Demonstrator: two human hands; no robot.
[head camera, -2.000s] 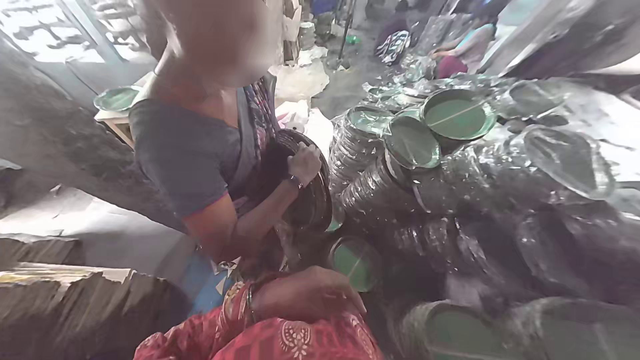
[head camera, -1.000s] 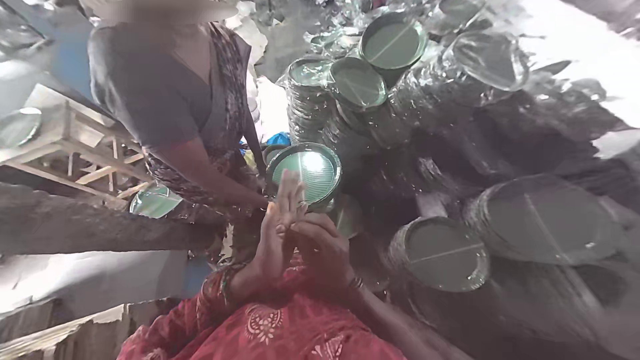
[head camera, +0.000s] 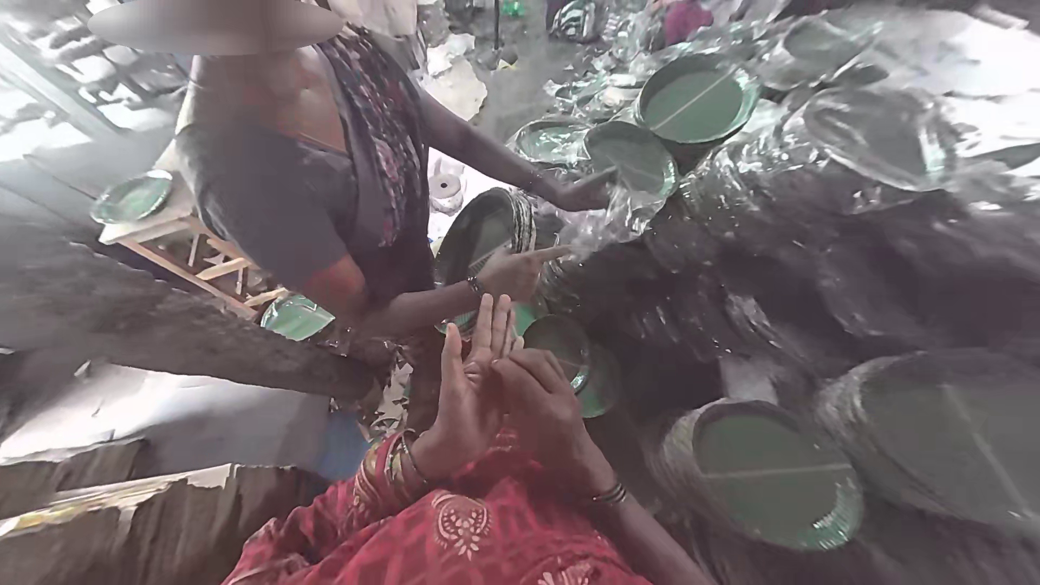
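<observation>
My left hand (head camera: 475, 390) is raised palm up in front of my red patterned garment, its fingers extended and no object in it. My right hand (head camera: 544, 398) touches it, with curled fingers against the left palm; whether anything small lies between them is hidden. Just beyond my fingertips, a round dark green tray (head camera: 559, 349) stands tilted. Farther off, a co-worker's hand (head camera: 512, 272) is beside a stack of round trays (head camera: 483, 236), and the other hand (head camera: 585, 193) touches clear plastic film (head camera: 605, 223) near another green tray (head camera: 630, 158).
A co-worker (head camera: 276, 171) stands close at the front left. Plastic-wrapped stacks of round trays (head camera: 772, 475) fill the right side. A wooden stand (head camera: 195, 260) with a green tray (head camera: 134, 197) is at the left, above a stack of brown sheets (head camera: 138, 528) at the lower left.
My left hand has come into plain view since the first frame. The co-worker's hands have moved apart, one reaching right to the plastic film. The view has shifted since a second ago.
</observation>
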